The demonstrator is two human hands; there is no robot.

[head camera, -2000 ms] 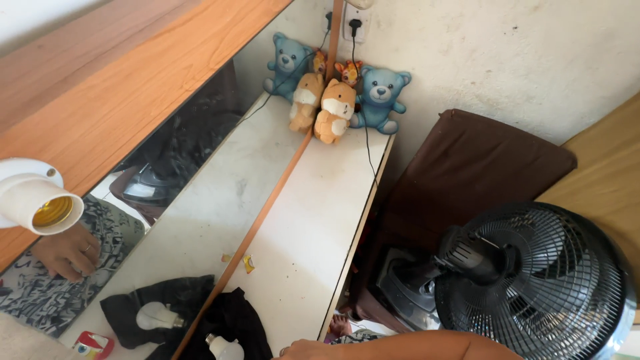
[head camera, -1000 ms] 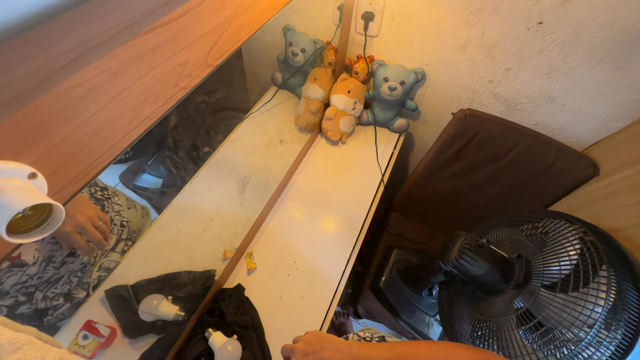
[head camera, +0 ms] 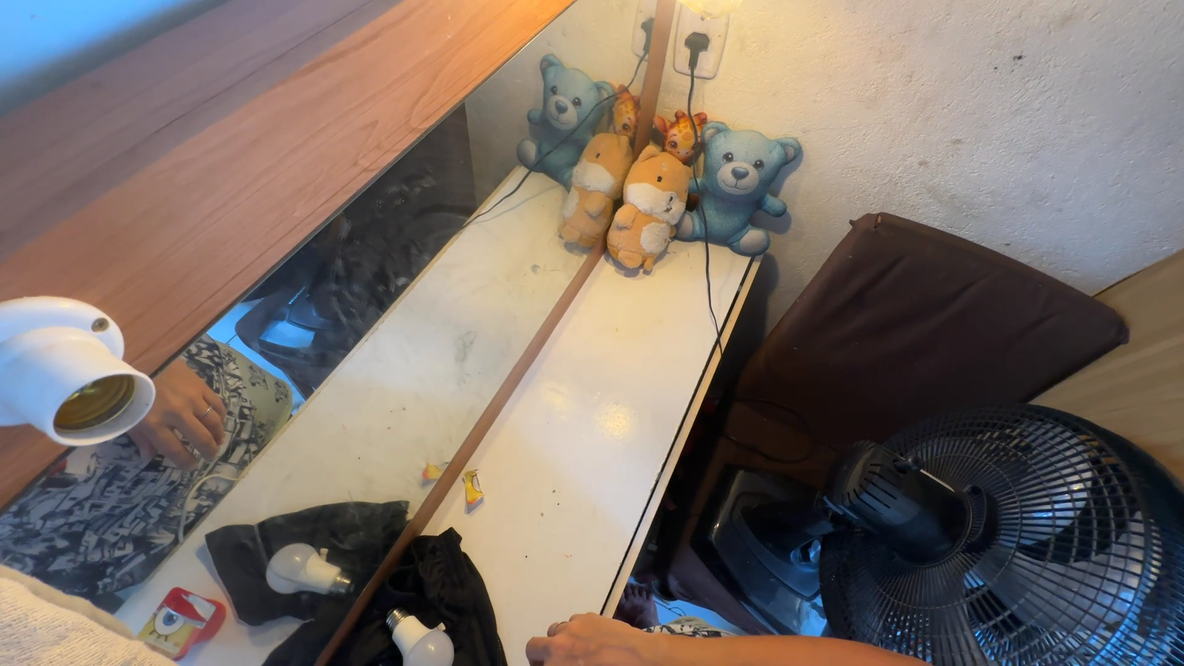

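Observation:
My right hand [head camera: 592, 640] rests at the lower end of a white tabletop [head camera: 601, 398], its forearm reaching in from the right. A mirror beside the table shows a hand with a ring, fingers loosely apart and nothing seen in them. Nearest is a white light bulb [head camera: 427, 645], lying on black cloth [head camera: 453, 578], with its metal base pointing up. Bulb and cloth appear again in the mirror. A small yellow wrapper [head camera: 474, 490] lies by the mirror's brown edge strip [head camera: 518, 384]. An empty white lamp socket [head camera: 79, 379] juts out at the left. My left hand is out of view.
A blue teddy bear [head camera: 740, 190], an orange-and-white plush [head camera: 649, 208] and a giraffe toy [head camera: 681, 137] stand at the far corner. A cable runs from a wall outlet [head camera: 700, 42]. A black fan [head camera: 1008, 546] and a brown padded panel [head camera: 934, 342] are at the right.
The light on the wall and toys has turned warmer than in the oldest frame. A bright glow now shows at the top edge. The hand has stayed near the tabletop's lower end.

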